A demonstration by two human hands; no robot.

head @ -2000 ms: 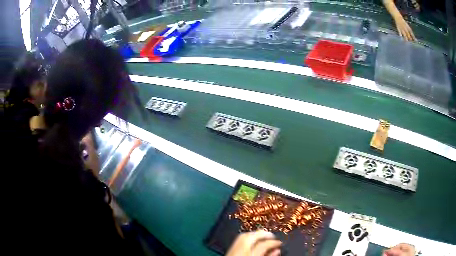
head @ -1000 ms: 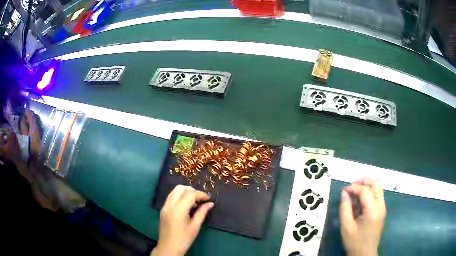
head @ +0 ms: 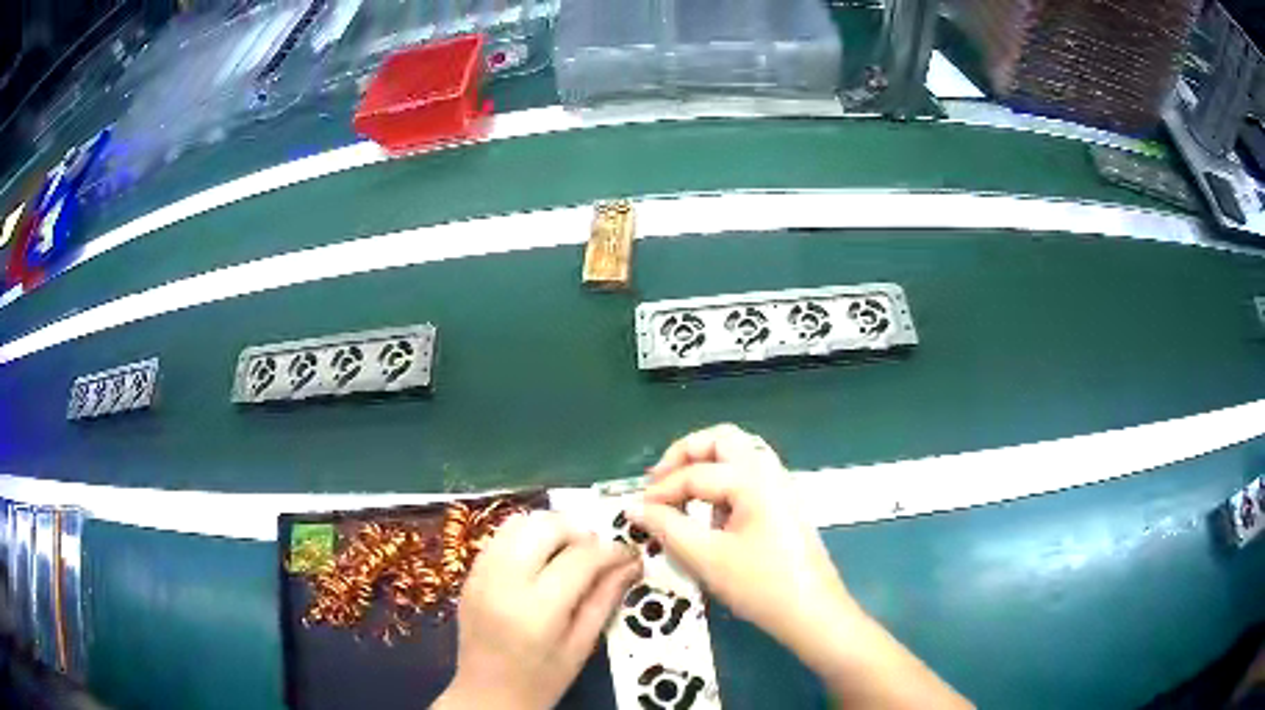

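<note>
A pale four-position plate (head: pixel 662 645) lies lengthwise before me, its near end cut off by the frame edge. My left hand (head: pixel 534 596) is at its left side, fingertips pinched together by the far round opening. My right hand (head: pixel 735 520) reaches over the same opening from the right, thumb and fingers bent close together. The fingers hide part of the opening and anything small between them. A black tray (head: pixel 368 673) with a heap of copper coils (head: pixel 382 562) and a green piece (head: pixel 312 547) lies left of the plate, partly behind my left hand.
Silver four-position plates lie on the green belt (head: pixel 527 416): one ahead (head: pixel 777 327), one left (head: pixel 334 366), a smaller-looking one far left (head: pixel 114 391). A tan block (head: pixel 609 247) stands behind. Beyond are a red bin (head: pixel 423 94), a translucent box (head: pixel 701 53) and stacked brown trays (head: pixel 1075 56).
The view has turned right, so belt items appear further left. My hands, earlier apart on either side of the plate, have come together over its far opening.
</note>
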